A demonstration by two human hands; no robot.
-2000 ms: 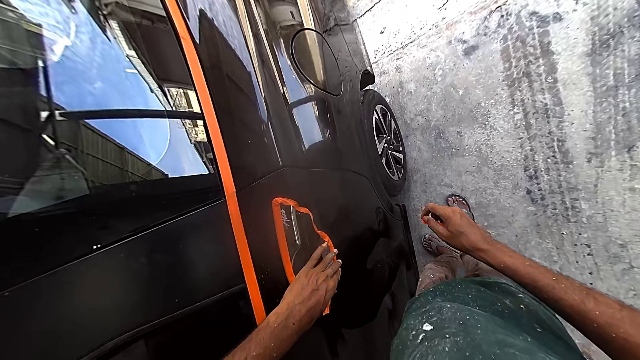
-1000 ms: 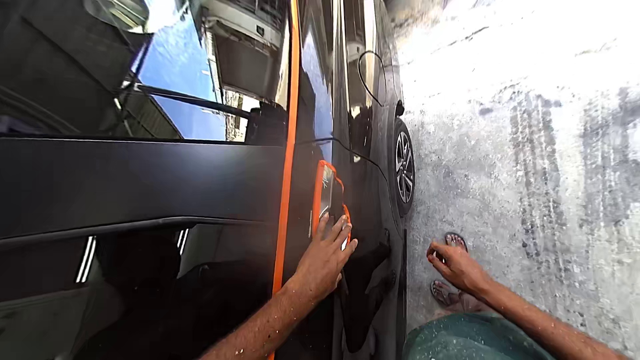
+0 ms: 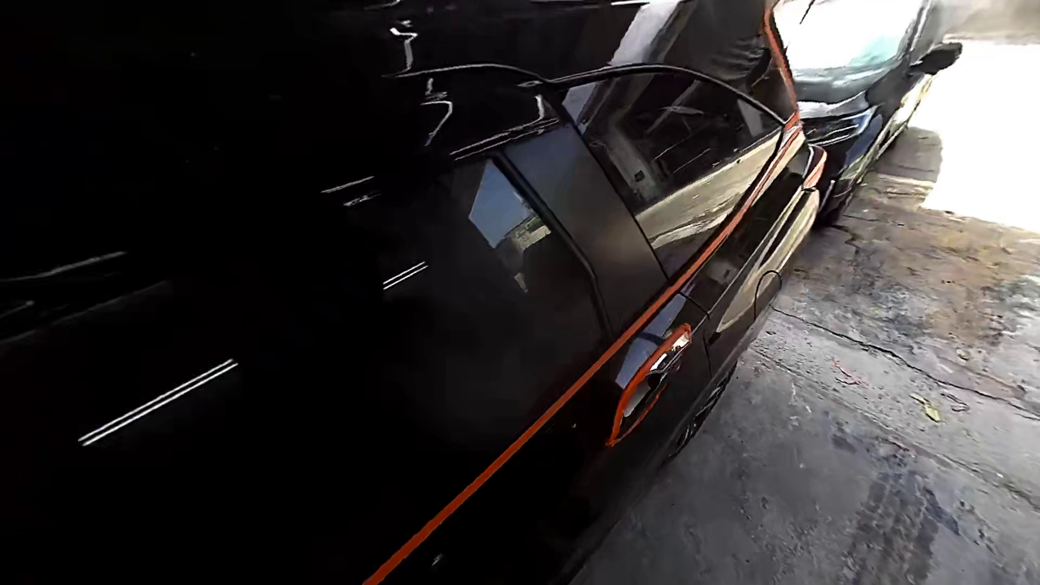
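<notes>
Neither of my hands shows in the head view now. A glossy black car (image 3: pixel 504 390) fills the left and middle. Orange masking tape (image 3: pixel 561 400) runs diagonally along the base of its side windows and on toward the rear. More orange tape (image 3: pixel 624 400) outlines the area around the door handle (image 3: pixel 668 361), which sits just below the long strip. The rear side window (image 3: pixel 691 150) reflects a building. What my hands hold or touch is hidden.
Another dark car (image 3: pixel 853 122) stands close behind the taped one. Rough concrete ground (image 3: pixel 812 471), cracked and stained, lies along the right, with a small leaf (image 3: pixel 926 408) on it. The black car's rear wheel (image 3: pixel 700 418) shows low beside the ground.
Both hands have gone out of view; my left hand was at the taped door handle before. The view has swung up toward the rear of the car.
</notes>
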